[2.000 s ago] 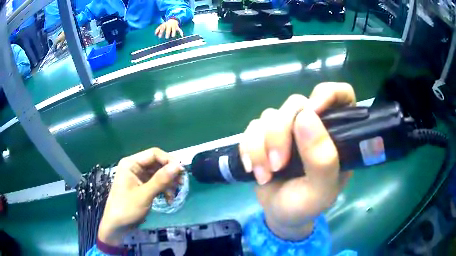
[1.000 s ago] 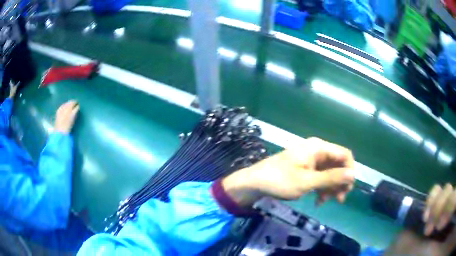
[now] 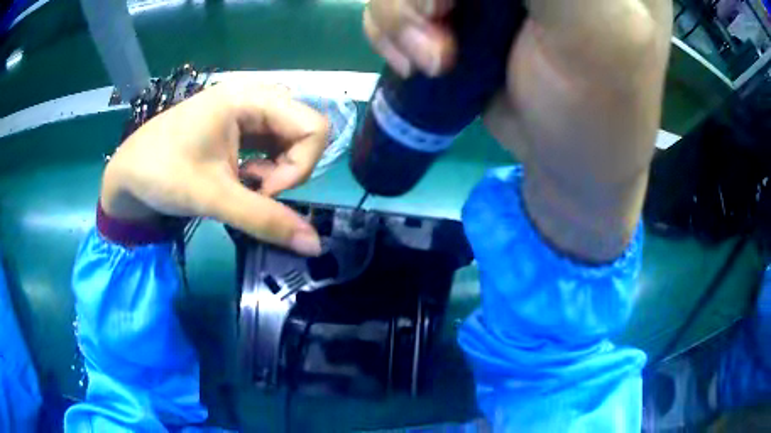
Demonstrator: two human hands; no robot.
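My right hand [image 3: 583, 110] grips the black electric screwdriver [image 3: 414, 118], which points down and to the left. Its thin bit [image 3: 363, 202] reaches the top rim of the black plastic housing [image 3: 269, 317]; a screw there is too small to tell. My left hand [image 3: 211, 161] lies over the housing's upper left corner, with the thumb extended on or just above the rim and the other fingers curled. No thing can be made out in the left hand. The housing lies open side up, its curved bracket area at the left.
A bundle of thin black cables [image 3: 173, 89] lies behind and under my left hand. A clear crumpled plastic bag [image 3: 338, 127] sits behind the housing. A grey post [image 3: 116, 46] and the white line edge [image 3: 51, 116] are beyond. Dark objects stand at the right.
The view has swung back from the left and down onto the housing. The screwdriver has tilted from nearly level to pointing down, its bit now at the housing rim. My left hand has come down to the housing.
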